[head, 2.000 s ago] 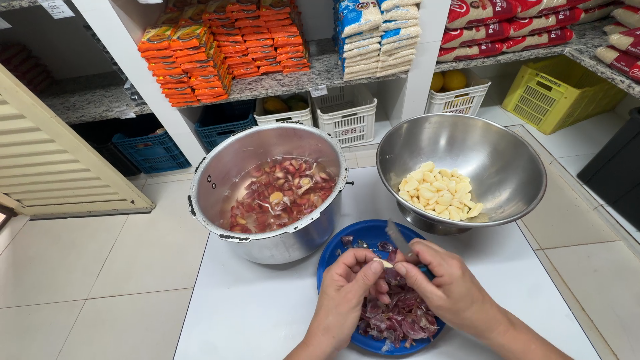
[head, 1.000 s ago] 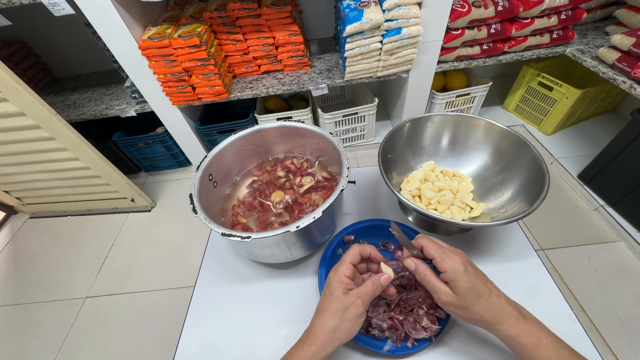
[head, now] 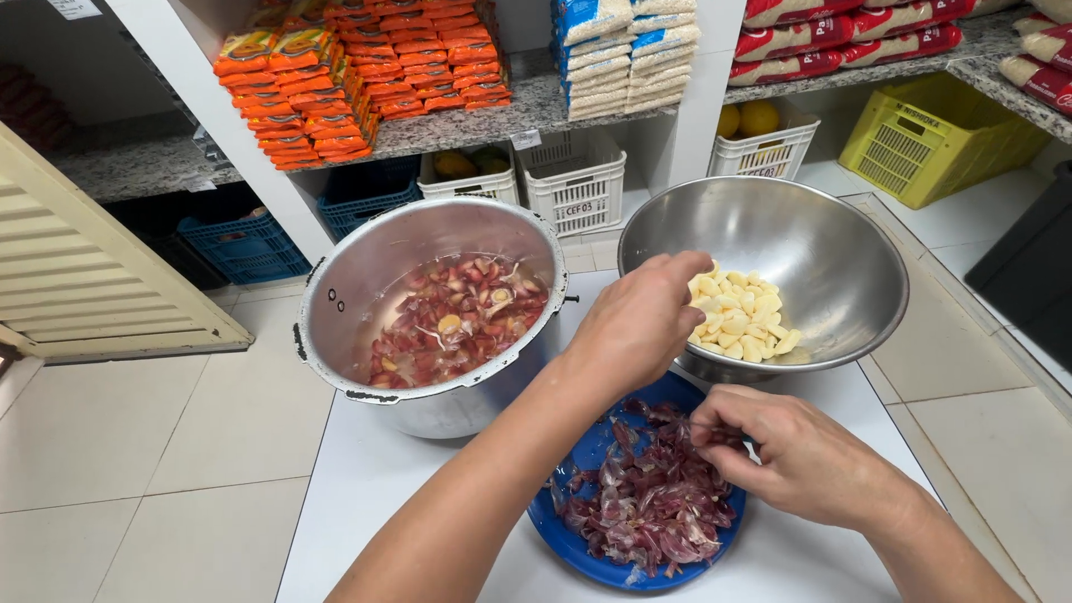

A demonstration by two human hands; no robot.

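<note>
My left hand (head: 645, 322) reaches over the near-left rim of a stainless steel bowl (head: 846, 276), beside the peeled garlic cloves (head: 741, 318) in it; whether its fingers hold anything is hard to tell. Above the right side of a blue plate (head: 544, 523), my right hand (head: 775, 448) is closed on a small knife, mostly hidden by the fingers. Purplish garlic skins (head: 649, 502) are heaped on the plate. Unpeeled garlic cloves (head: 452, 327) lie in water inside a large aluminium pot (head: 427, 410) to the left.
Pot, bowl and plate share a white table (head: 377, 502). Behind it, a granite shelf (head: 435, 126) bears stacked orange packets (head: 293, 92) and bags of grain. Plastic crates (head: 578, 188) stand below. A louvred door (head: 109, 260) is at left, a dark bin (head: 1030, 268) at right.
My left hand has moved from over the plate, where it held a clove, up to the steel bowl. My right hand remains near the plate with the knife.
</note>
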